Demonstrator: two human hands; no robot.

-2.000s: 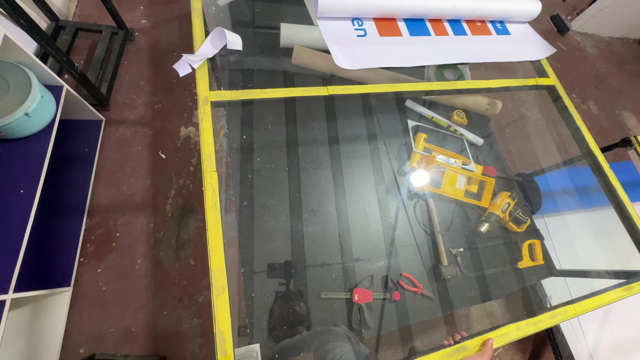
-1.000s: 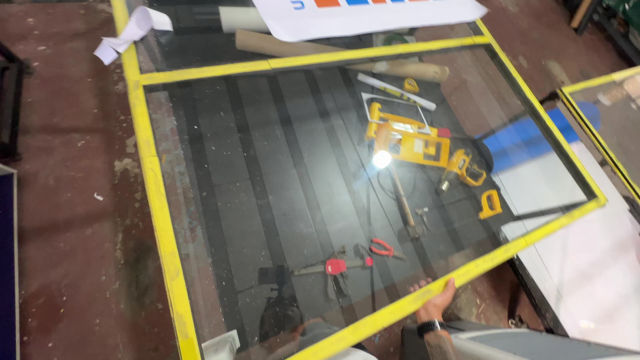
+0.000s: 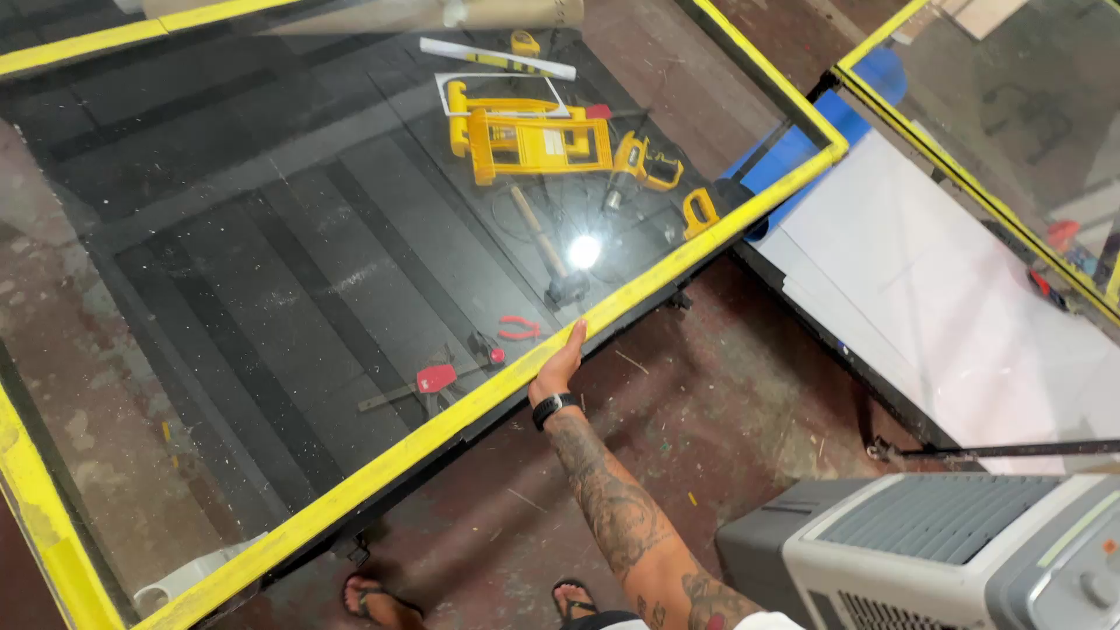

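Observation:
My right hand (image 3: 560, 360), with a dark watch on its wrist, grips the near edge of a yellow-edged frame (image 3: 437, 429) around a clear sheet. The thumb lies on the yellow edge; the fingers are hidden beneath it. My left hand is out of view. Through the sheet, on a dark surface, show red-handled pliers (image 3: 520, 328) and a red clamp (image 3: 436, 378) near the hand. A hammer (image 3: 541, 234), a yellow power tool (image 3: 646, 164), a yellow-handled tool (image 3: 700, 213) and a yellow tool frame (image 3: 541, 144) lie farther off.
White sheets (image 3: 927, 280) and a blue roll (image 3: 809, 162) are at the right, beside another yellow-edged panel (image 3: 971, 188). An air cooler (image 3: 927, 534) stands at the lower right. A cardboard tube (image 3: 490, 16) lies at the back. Sandalled feet (image 3: 381, 599) show below the frame.
The view has shifted strongly toward the right and nearer the edge. My right hand, at the frame's near edge in both earlier frames, still holds it; more of the forearm now shows.

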